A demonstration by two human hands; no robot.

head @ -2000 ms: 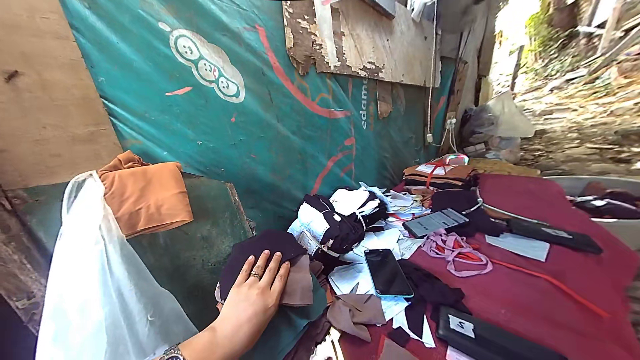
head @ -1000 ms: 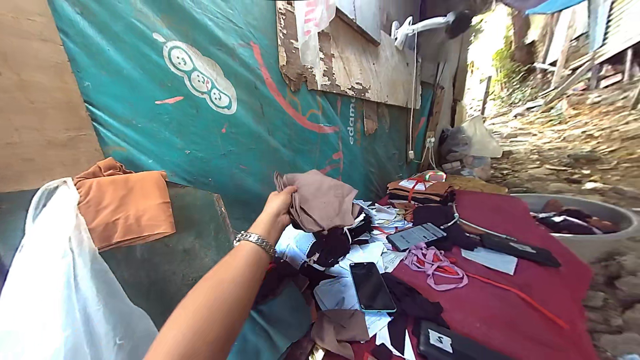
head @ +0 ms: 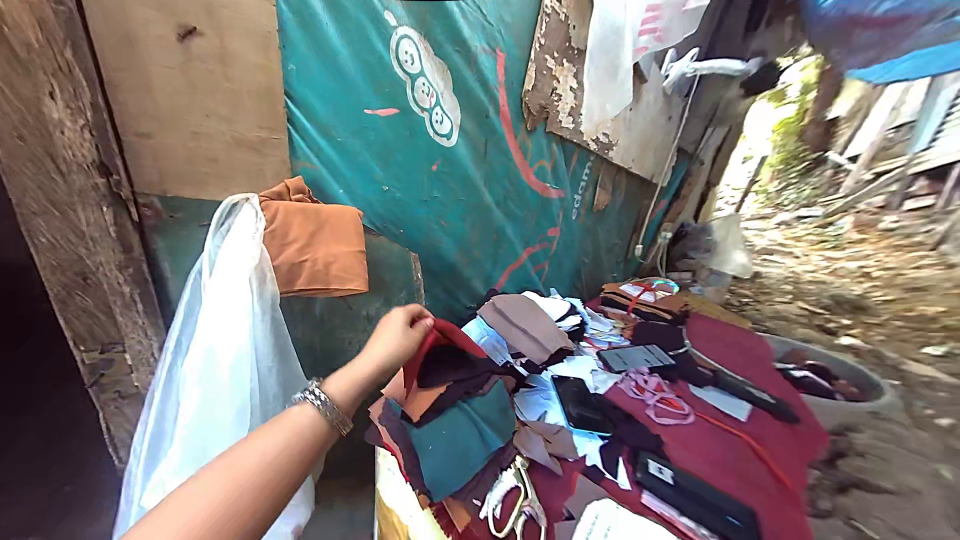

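Observation:
My left hand (head: 409, 328), with a metal bracelet or watch at the wrist, pinches the edge of a red cloth piece (head: 450, 336). That piece is lifted over a stack of cloth pieces, including a dark one (head: 450, 367) and a teal one (head: 465, 435). A mauve-brown folded cloth (head: 527, 322) lies just right of it, on a heap of dark and white pieces. White-handled scissors (head: 516, 499) rest below the stack. My right hand is out of view.
Two phones (head: 577, 403) (head: 636, 358), a pink strap tangle (head: 656, 397) and black cases (head: 697, 491) lie on the maroon cloth (head: 720, 427). A white sheer bag (head: 217, 360) and folded orange cloth (head: 322, 251) hang left. A grey tub (head: 862, 397) stands right.
My left hand held the mauve-brown cloth over the heap a second ago. It has let it go there, moved back left and taken hold of the red piece.

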